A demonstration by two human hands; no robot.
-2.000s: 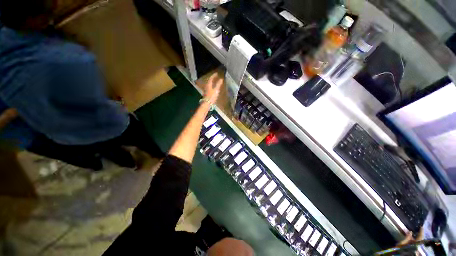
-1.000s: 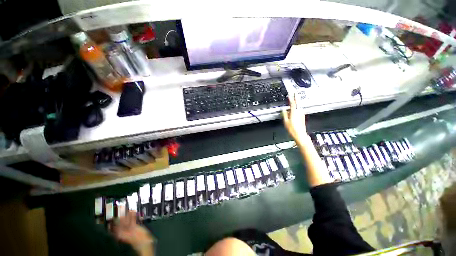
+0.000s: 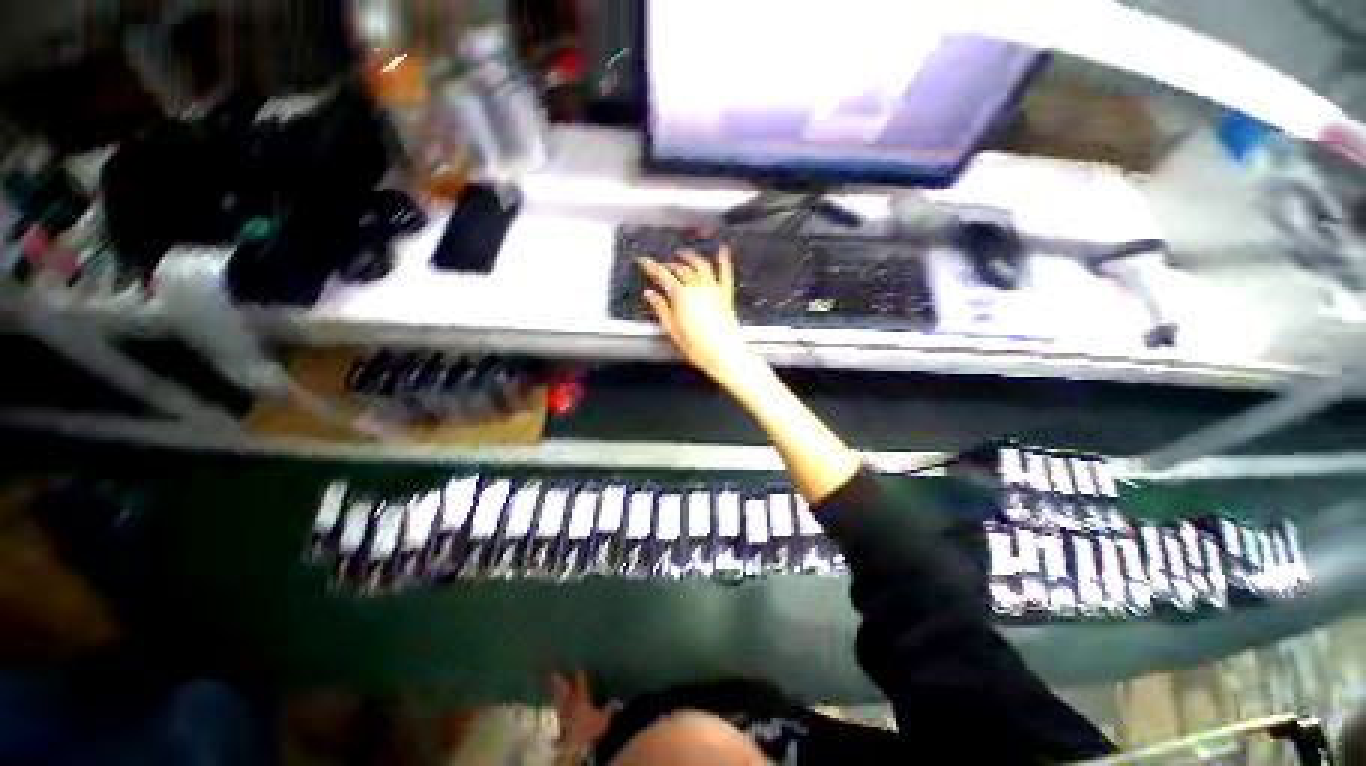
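The black keyboard (image 3: 854,282) lies on the white shelf below the monitor (image 3: 809,90). My right hand (image 3: 697,311) is over the keyboard's left part, palm down with fingers spread and holding nothing. My left hand (image 3: 577,715) is small and blurred at the bottom edge, near my lap; I cannot tell its finger state. A long row of slim black packaged units with white labels (image 3: 584,527) stands on the green bench top (image 3: 435,644). More units (image 3: 1064,561) stand in two rows at the right, partly behind my right sleeve.
A mouse (image 3: 989,255) lies right of the keyboard, with a handheld scanner-like device (image 3: 1146,285) farther right. A phone (image 3: 477,228), blurred bottles (image 3: 492,120) and bulky black equipment (image 3: 247,187) are at the left. A cardboard tray (image 3: 510,422) with black units sits under the shelf beside a red item (image 3: 563,395).
My right hand has moved from the keyboard's right end to its left part. My left hand has left the row's left end and dropped towards my lap. The camera view has shifted.
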